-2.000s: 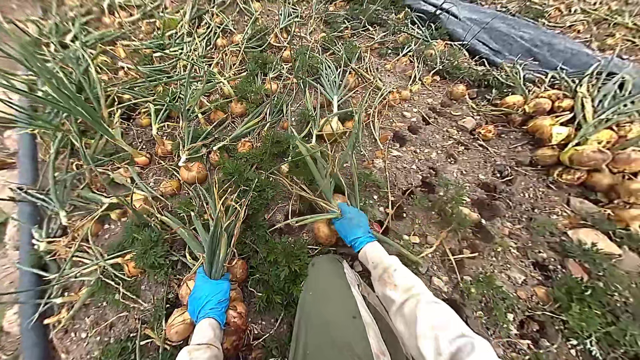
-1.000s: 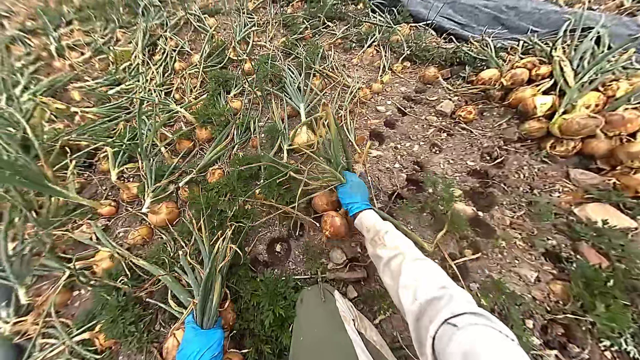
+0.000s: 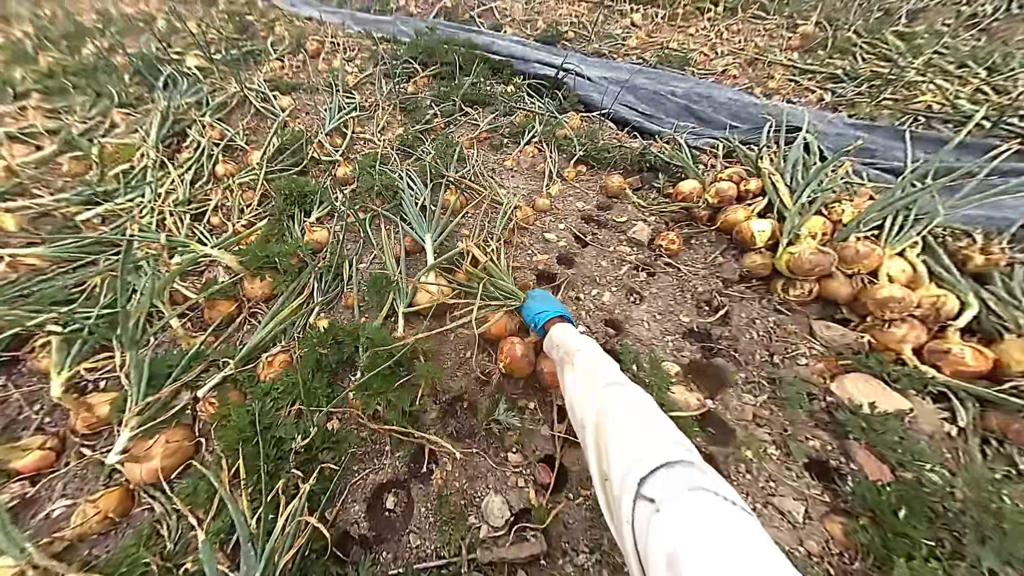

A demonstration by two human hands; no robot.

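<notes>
My right hand (image 3: pixel 546 310), in a blue glove, is closed around the green and dry tops (image 3: pixel 494 280) of a bunch of onions. Several brown onion bulbs (image 3: pixel 517 357) hang from it, just below and left of the glove, close to the soil. Left of the bunch, a pale onion (image 3: pixel 432 291) with upright green leaves stands in the ground. My left hand is out of view; onion leaves (image 3: pixel 248 520) rise at the bottom left edge, and what holds them, if anything, is hidden.
Pulled onions (image 3: pixel 806 260) with leaves lie piled at the right. Behind them runs a long strip of grey plastic sheeting (image 3: pixel 688 96). Onions and fallen leaves cover the left side among green weeds (image 3: pixel 296 408). Stones (image 3: pixel 870 392) and small holes (image 3: pixel 390 508) mark the soil.
My right hand has moved forward, and more bulbs show in its bunch than two seconds ago. My left hand, earlier holding onion tops, has left the view. The view has shifted forward and right.
</notes>
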